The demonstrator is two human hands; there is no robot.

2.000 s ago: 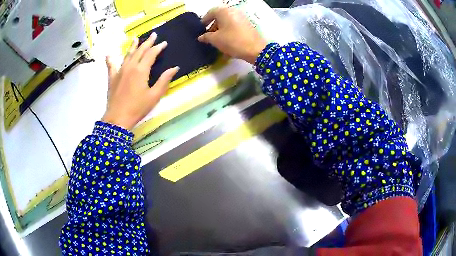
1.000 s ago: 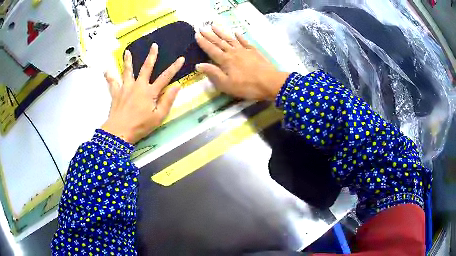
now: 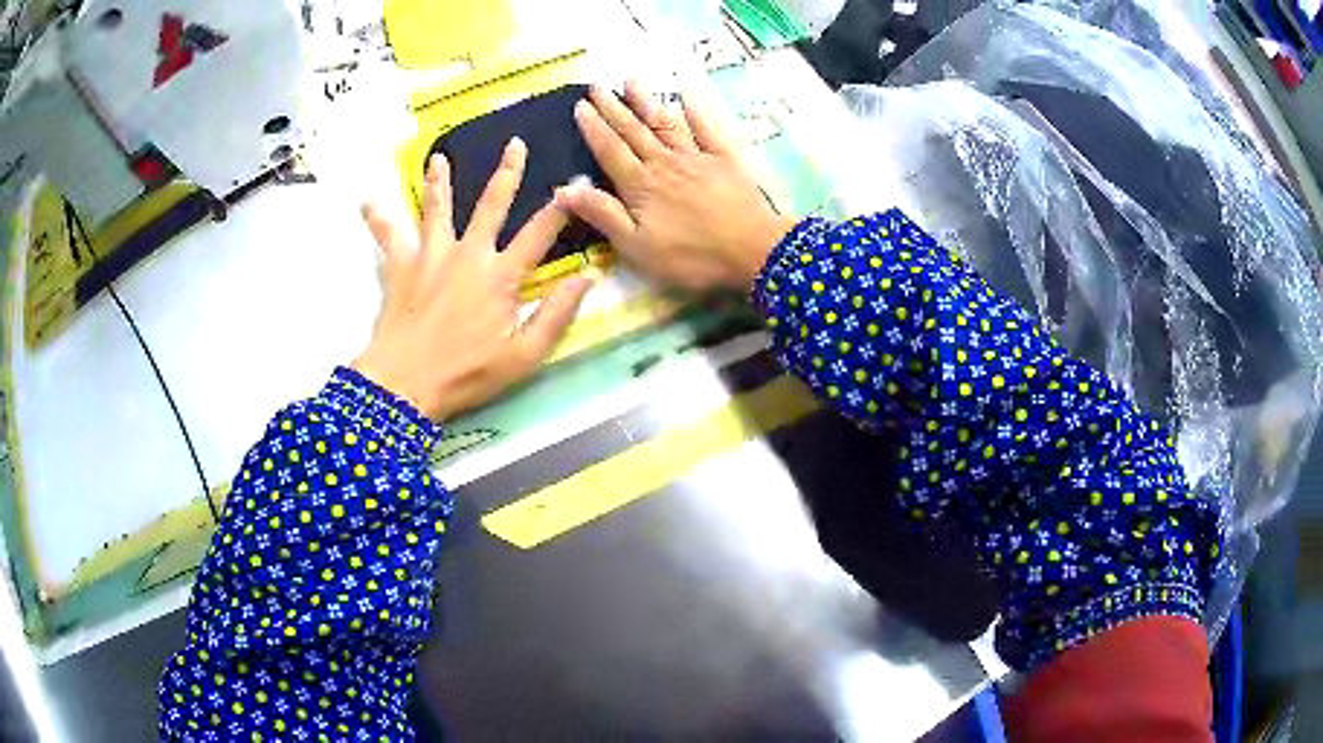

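A dark rounded fabric panel (image 3: 525,138) lies flat in the opening of the yellow template frame (image 3: 501,83). My left hand (image 3: 467,298) rests with spread fingers on the panel's left and front part and the frame's front edge. My right hand (image 3: 675,196) lies flat over the panel's right end, fingers pointing away. The two hands touch or nearly touch at the panel's front. Neither hand grips anything. The panel's right end is hidden under my right hand. The yellow template flap (image 3: 447,29) stands behind the frame, cut off by the top edge.
The machine head (image 3: 196,87) is at upper left. A black cable (image 3: 155,363) crosses the white board (image 3: 87,450). A yellow strip (image 3: 639,483) lies on the metal table (image 3: 639,624). A clear plastic bag (image 3: 1001,189) with dark contents is at right. Green items (image 3: 766,21) lie at the top.
My right hand has gone from pinching the panel's right edge to lying flat on it, and has since moved closer to my left hand. My left hand has shifted toward the panel's front edge.
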